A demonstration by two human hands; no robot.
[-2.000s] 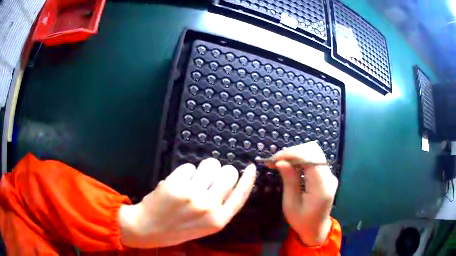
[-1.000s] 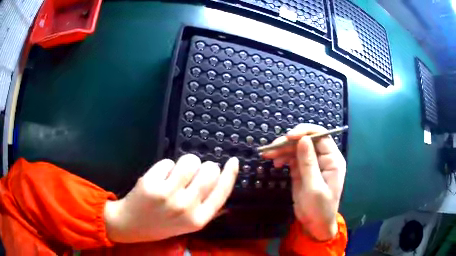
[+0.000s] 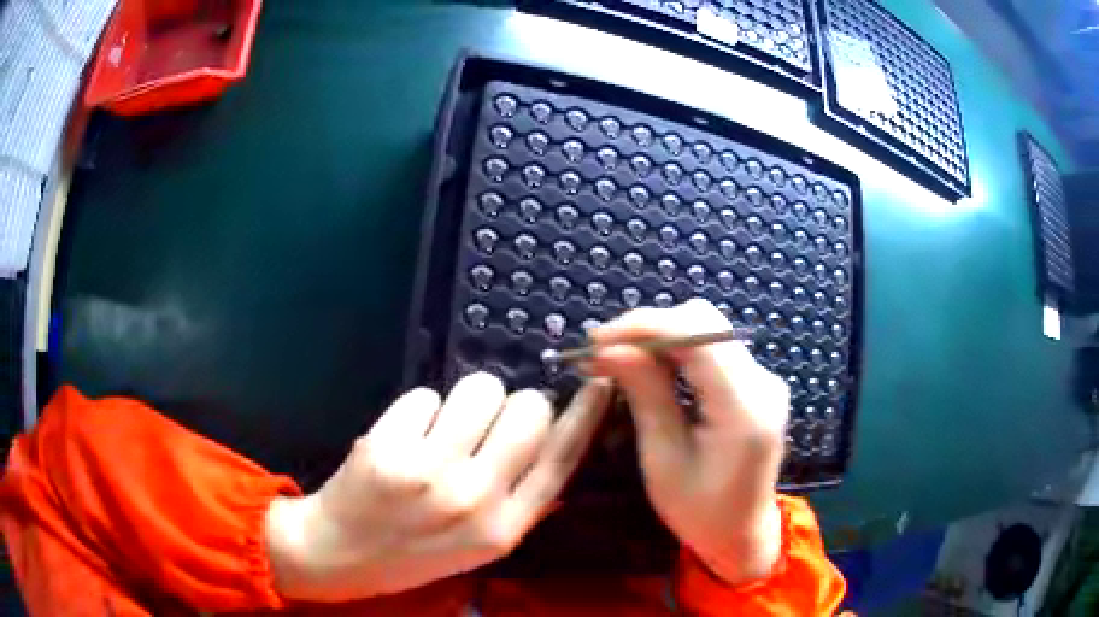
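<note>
A black pocketed tray lies in front of me, with small round shiny parts in rows of pockets. My right hand holds a thin brownish pointed tool, its tip at a part in a lower row near the left side. My left hand rests over the tray's lower left part, fingers bent and fingertips close to my right fingers. I cannot tell if the left fingers hold a part. Both hands hide the tray's lower rows.
A red open bin stands at the upper left. More black trays with white labels lie beyond, at the top and upper right. Another black tray lies at the far right. The bench is dark green.
The tool and my right hand have moved left and slightly down from one second ago, the tip now at a part further left. My left hand has stayed nearly in place.
</note>
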